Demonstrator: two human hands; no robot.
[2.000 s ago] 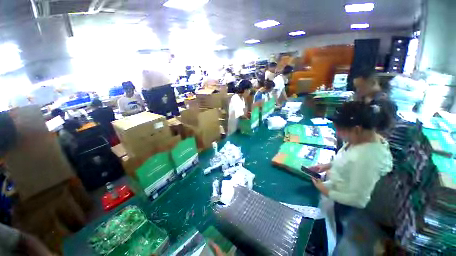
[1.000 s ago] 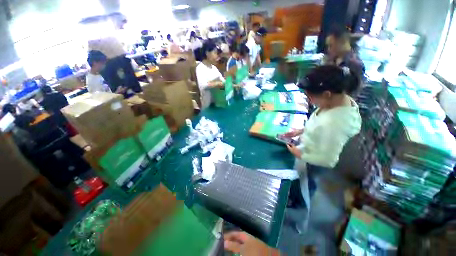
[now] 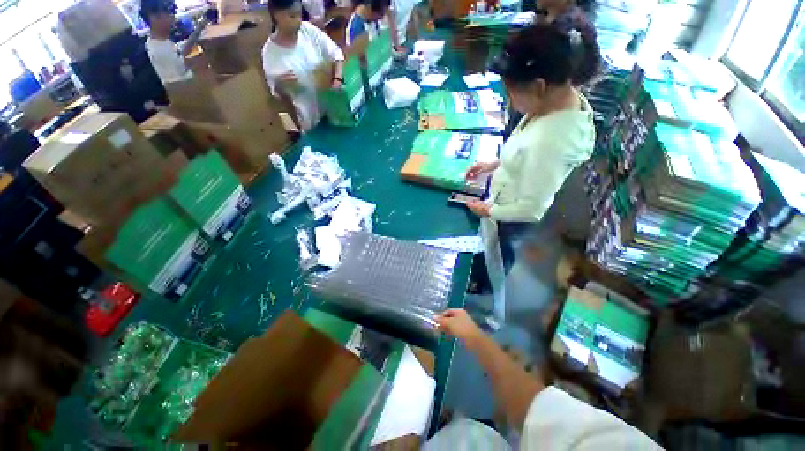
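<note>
My right hand [image 3: 455, 324] reaches in from the lower right, its fingertips pinched on the near right corner of the flat stack of clear-silver ribbed air column bags [image 3: 388, 273]. My left hand is not in view. A green colour box with plain brown inside [image 3: 274, 383] stands open and tilted at the bottom centre, cut off by the lower edge. A white sheet [image 3: 404, 396] shows at its right side.
Trays of small clear packets [image 3: 190, 374] lie left of the open box. Two green boxes [image 3: 159, 247] stand along the left edge. Crumpled white waste [image 3: 313, 181] lies beyond the bags. A person [image 3: 543, 145] stands at the right.
My right hand has moved from beside the open box up and right to the ribbed bags. The open box was raised into view. The camera view has tilted down and turned right.
</note>
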